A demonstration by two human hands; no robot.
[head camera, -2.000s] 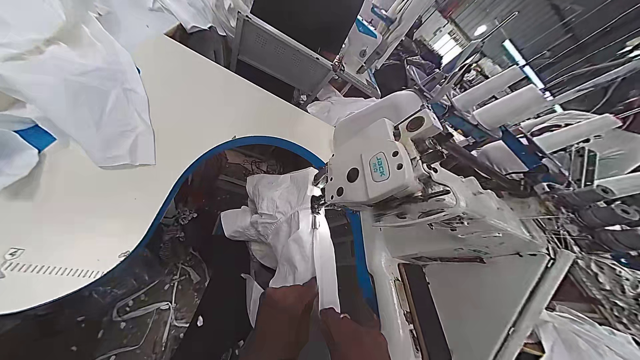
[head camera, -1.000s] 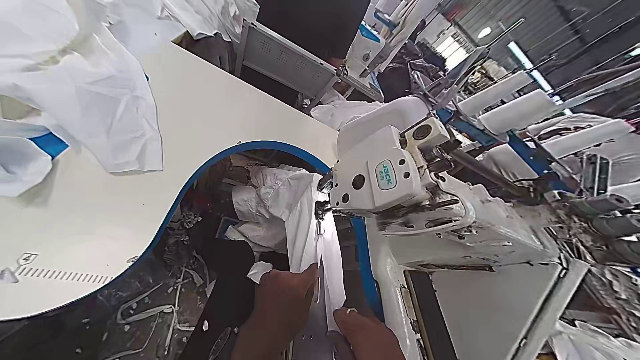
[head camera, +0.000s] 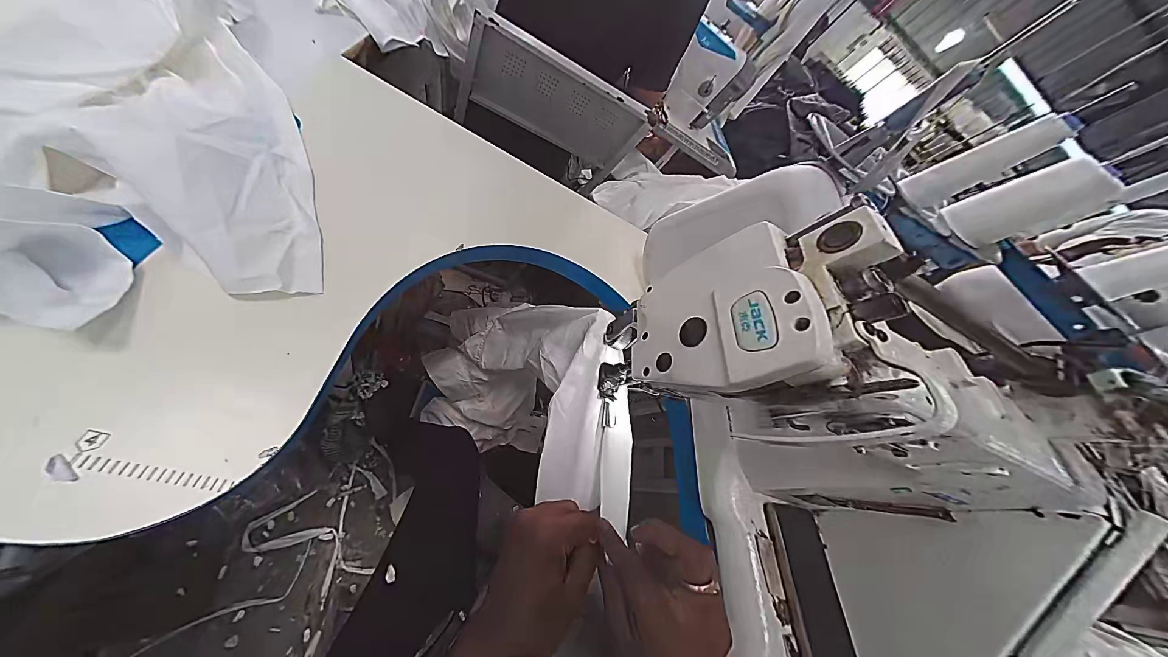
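White fabric [head camera: 568, 447] runs from the needle and presser foot area [head camera: 611, 379] of a white Jack sewing machine [head camera: 703, 319] down to my hands at the bottom centre. My left hand [head camera: 543, 566] pinches the near end of the fabric, fingers closed on it. Right beside it, my right hand [head camera: 671, 584], with a ring on one finger, grips the fabric's right side. The two hands touch or nearly touch. Beyond the foot, more of the white cloth lies bunched in the table's cutout. The fingertips are partly hidden.
A pale table [head camera: 438, 182] with a blue-edged curved cutout [head camera: 351, 338] spans the left, bearing white fabric pieces [head camera: 228, 173] and a printed scale. Thread cones [head camera: 1031, 201] stand on the right. Another sewing machine [head camera: 703, 78] is at the back. Scraps and threads litter the floor.
My two hands have come closer together on the fabric. The left hand was higher on the strip, apart from the right, one second ago.
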